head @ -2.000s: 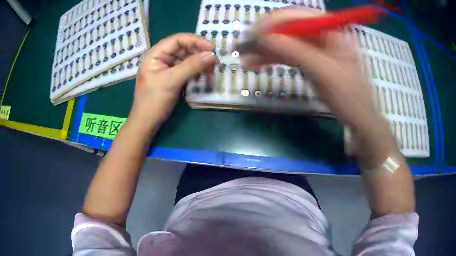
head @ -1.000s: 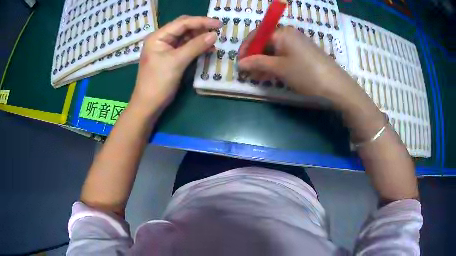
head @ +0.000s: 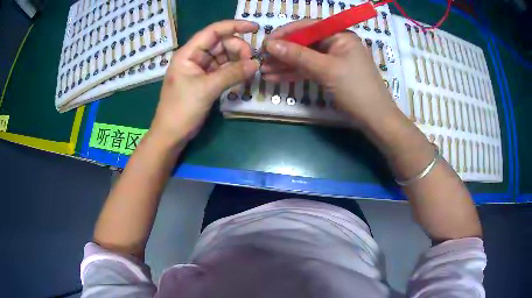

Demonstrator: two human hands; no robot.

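Note:
My right hand point(head: 326, 64) holds the red test probe point(head: 335, 24), its front end pointing left toward my left fingertips. My left hand point(head: 201, 75) has thumb and fingers close together around a tiny dark part point(head: 258, 57), perhaps a miniature speaker unit; the fingers hide most of it. Both hands are over the centre foam tray point(head: 280, 112), which has rows of dumbbell-shaped slots with dark round ends. Two silver discs point(head: 283, 100) show in its front row. A thin red lead point(head: 402, 11) loops from the probe's rear end.
Stacked trays point(head: 111, 52) with dark-ended slots lie at left. A tray with plain tan slots point(head: 455, 110) lies at right. A green label point(head: 116, 138) and blue tape point(head: 251, 178) mark the dark green table's front edge.
My right hand has turned the probe from steep to slanting, with its front end at my left fingertips. The two silver discs in the front row now show beside my right hand.

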